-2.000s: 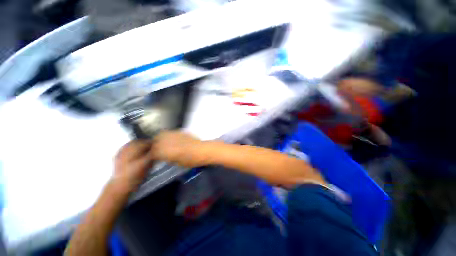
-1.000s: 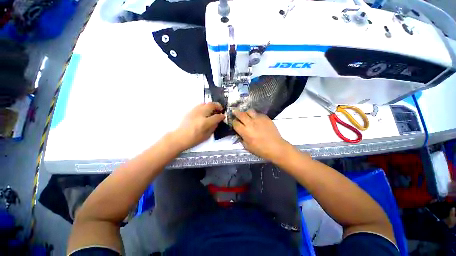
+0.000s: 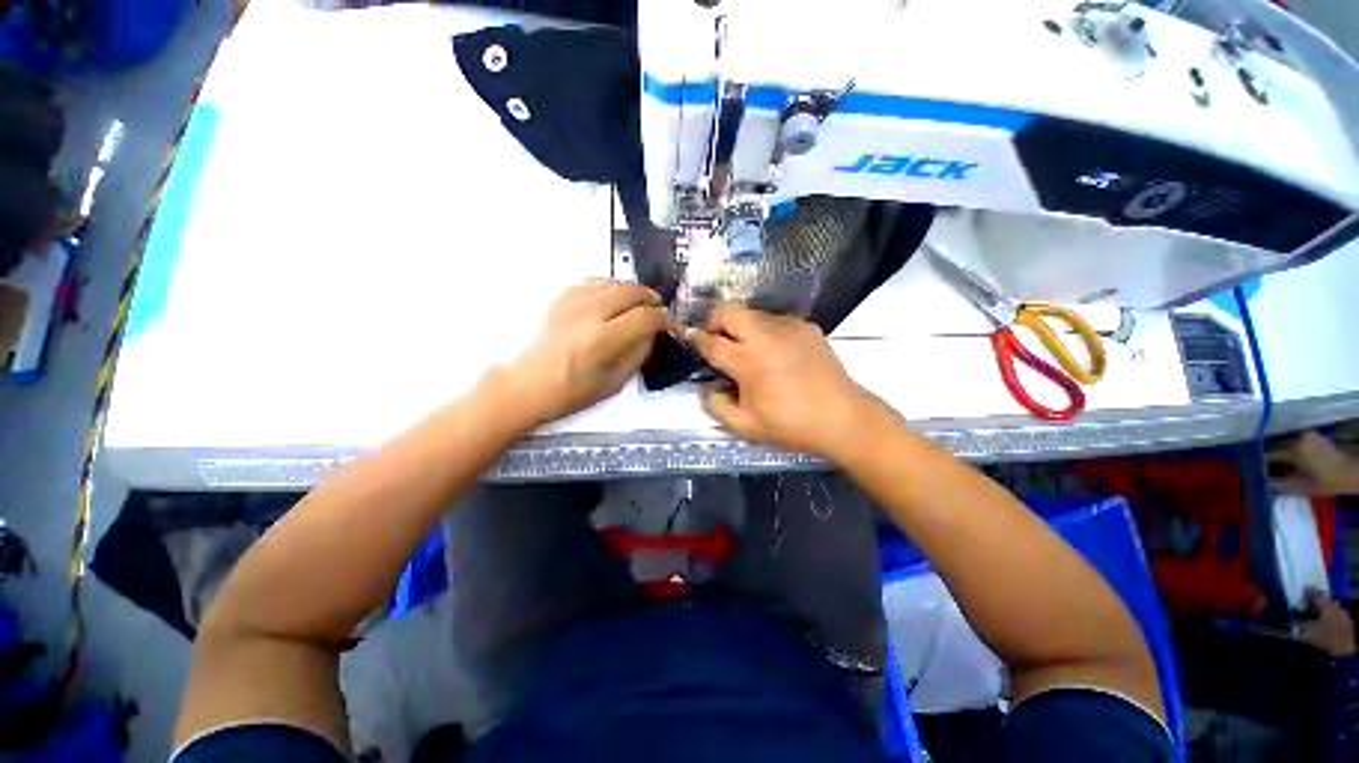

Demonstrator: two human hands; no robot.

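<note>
A black garment piece [image 3: 574, 127] with a grey checked part [image 3: 817, 246] lies under the head of the white sewing machine [image 3: 909, 112]. Two pale round dots show on its black flap at the upper left. My left hand [image 3: 596, 346] pinches the black edge just in front of the presser foot [image 3: 698, 246]. My right hand [image 3: 775, 373] holds the same edge from the right, fingertips close to the left ones. The exact stitch spot is hidden by glare and fingers.
Scissors with one red and one yellow-orange handle [image 3: 1039, 373] lie right of the garment. A ruler strip [image 3: 596, 459] runs along the front table edge. A blue bin [image 3: 1110, 574] stands below right. Another person's hand [image 3: 1319, 623] shows at the right edge.
The view has swung from a blurred tilt to a steady look down at the table. Since one second ago, both hands remain at the black edge, with small finger shifts.
</note>
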